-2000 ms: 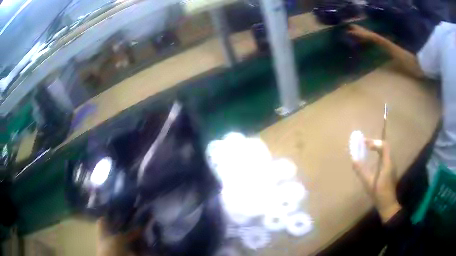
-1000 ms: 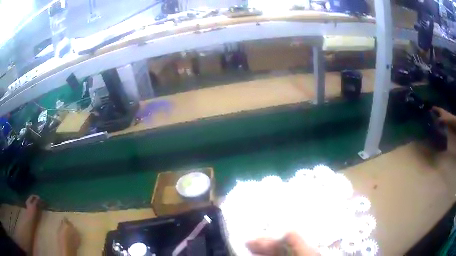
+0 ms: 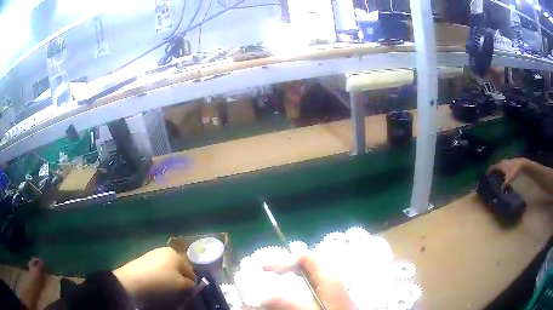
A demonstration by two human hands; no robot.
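Note:
My right hand [image 3: 318, 281] holds a thin applicator stick [image 3: 277, 227], its pale tip pointing up and away. Its fingers are over the glaring pile of white toothed gears [image 3: 364, 260]; whether they also pinch a gear cannot be told. My left hand [image 3: 156, 275], in a dark sleeve, has its curled fingers against a black housing [image 3: 212, 296] at the bottom edge; its grip is hidden. The housing is mostly cut off by the frame. A white grease bowl [image 3: 206, 250] stands in an open brown carton [image 3: 177, 241] just beyond my left hand.
A green conveyor belt [image 3: 242, 194] crosses behind the gears. A white post [image 3: 424, 121] stands at the belt's near edge. At right, another person's hand [image 3: 512, 169] holds a black part [image 3: 502, 200] over the tan bench [image 3: 449, 242]. Another hand [image 3: 35, 275] shows at lower left.
The view has swung round and levelled. My left hand has come in beside the housing and carton. My right hand, which held up one gear with the stick earlier, is now down at the pile.

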